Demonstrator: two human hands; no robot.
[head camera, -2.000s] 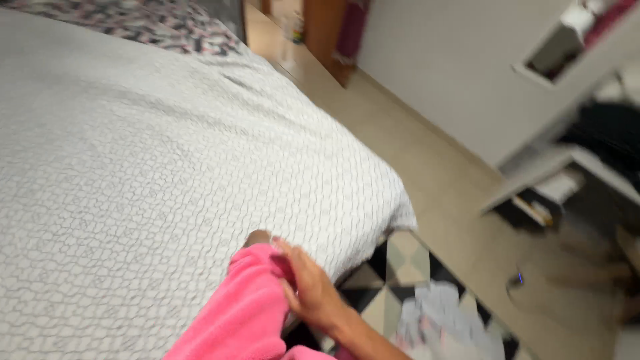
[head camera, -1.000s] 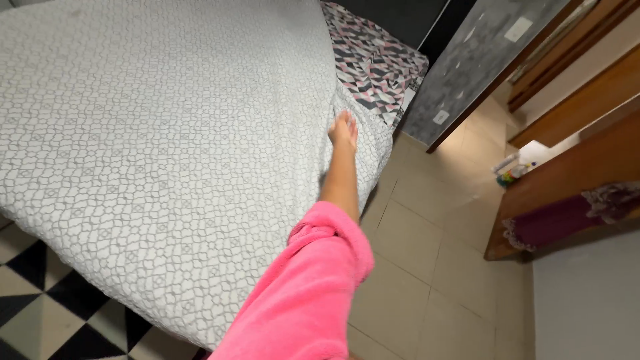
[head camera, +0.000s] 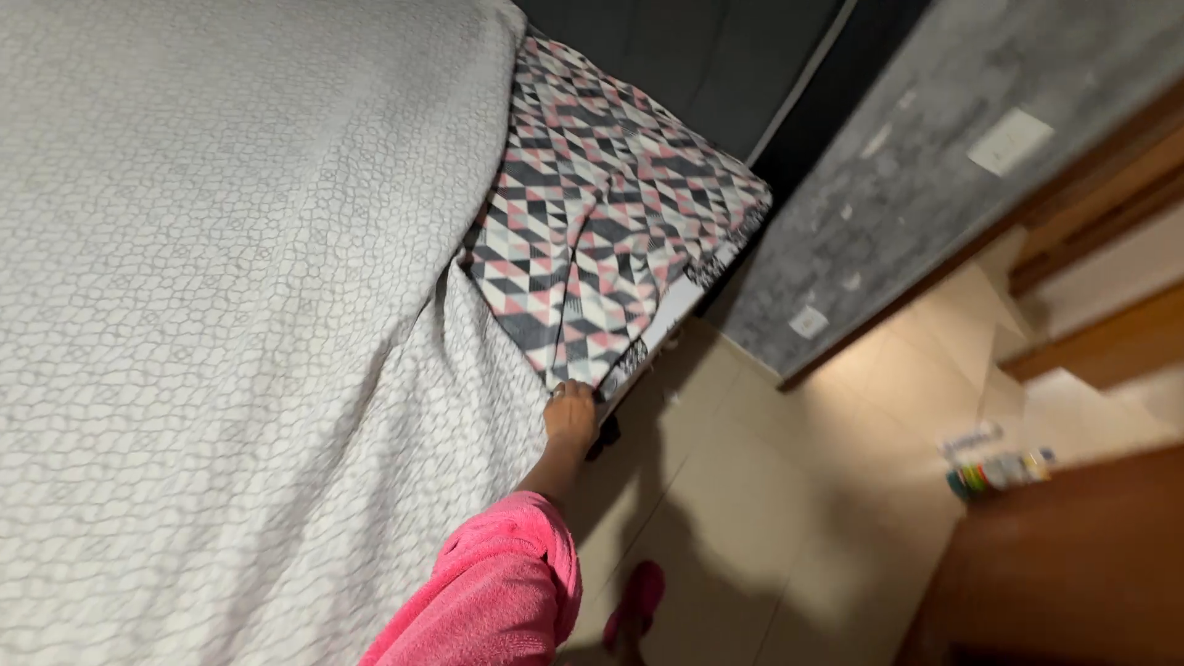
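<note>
My left hand (head camera: 571, 413), in a pushed-up pink fleece sleeve, is at the bed's side edge. Its fingers are closed on bedding where a pale bedcover (head camera: 231, 277) with a grey line pattern meets a patterned bedding piece (head camera: 610, 213). Which layer the fingertips hold is hard to tell. Pink, black, grey and white shapes cover that piece, which lies at the head end of the bed. Folds run through the bedcover beside my wrist. My right hand is out of view.
A dark headboard (head camera: 684, 65) borders the bed's head end. Beyond it stands a grey mottled wall (head camera: 879, 176) with a switch plate (head camera: 1010, 141). A bottle (head camera: 999, 474) is near a wooden door (head camera: 1064, 564). A foot in a pink slipper (head camera: 636, 597) rests on the tiled floor (head camera: 731, 518).
Two seconds ago my right hand was touching the left sleeve; it has left view. My left hand has reached the bed's edge and closed on bedding. More patterned bedding shows than one second ago.
</note>
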